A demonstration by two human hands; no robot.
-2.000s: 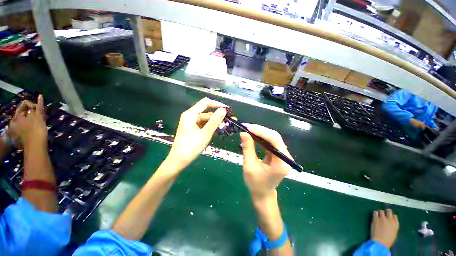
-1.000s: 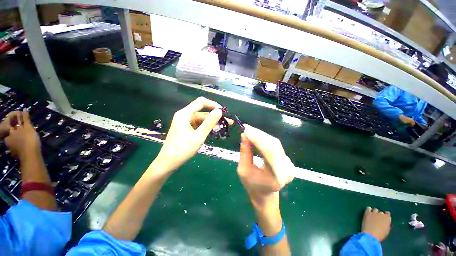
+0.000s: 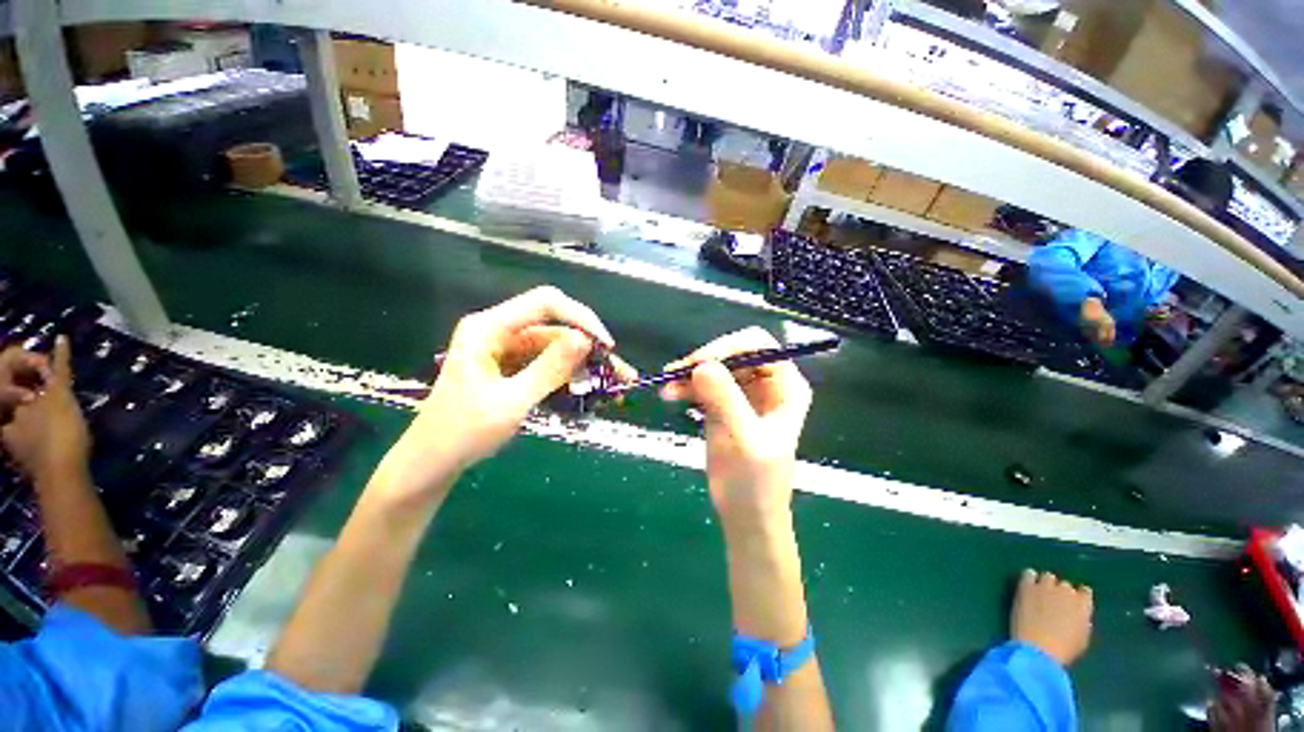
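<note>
My left hand (image 3: 504, 375) holds a small dark assembly (image 3: 595, 378) with silvery and reddish bits between thumb and fingers, above the white rail. My right hand (image 3: 747, 408), with a blue band at the wrist, grips a thin black pen-like tool (image 3: 779, 355). The tool lies nearly level, its narrow tip pointing left at the assembly. Whether the tip touches it cannot be told. The fingers hide part of the assembly.
A black pocketed tray (image 3: 186, 472) and a neighbour's hand are at left. A green belt runs behind the white rail (image 3: 930, 501) with small dark lumps on it. Another person's hand (image 3: 1053, 615), small pale parts (image 3: 1166, 606) and a red bin (image 3: 1276, 579) are at right.
The tool has swung from slanting down to the right to nearly level, its back end now slightly raised. The view has shifted, so the surroundings sit further left; the red bin has come into view.
</note>
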